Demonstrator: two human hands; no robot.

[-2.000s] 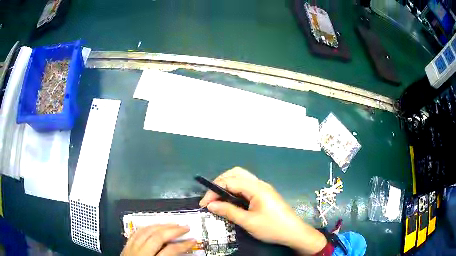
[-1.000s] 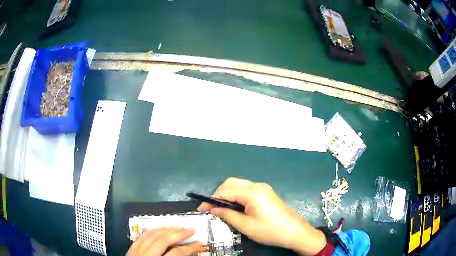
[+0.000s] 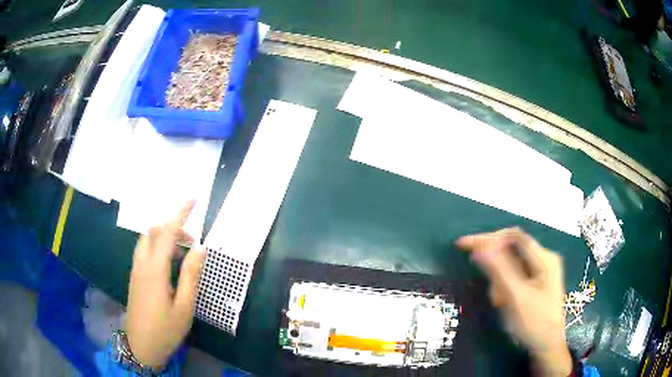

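Observation:
The open phone unit [image 3: 368, 324] lies on a black foam pad [image 3: 331, 272], its orange flex cable [image 3: 368, 342] showing and its circuit board at the right end. The sticker sheet [image 3: 258, 177] lies left of it, with its dotted grid at the near end. My left hand [image 3: 158, 287] is at the left edge of that grid, fingers apart, with nothing seen in it. My right hand [image 3: 519, 283] is blurred, raised to the right of the phone with fingers curled. The black pen-like tool is not visible; I cannot tell whether the hand hides it.
A blue bin [image 3: 236, 81] of small parts stands back left beside white sheets [image 3: 166, 173]. Long white sheets [image 3: 464, 154] lie behind the phone. A zip bag [image 3: 602, 228], loose small parts [image 3: 578, 302] and another clear bag [image 3: 632, 324] are at right. A pale rail [image 3: 471, 99] crosses behind.
My left hand has left the phone and moved left to the sticker sheet. My right hand has lifted off the phone to the right. The view has turned left, and the whole phone now shows.

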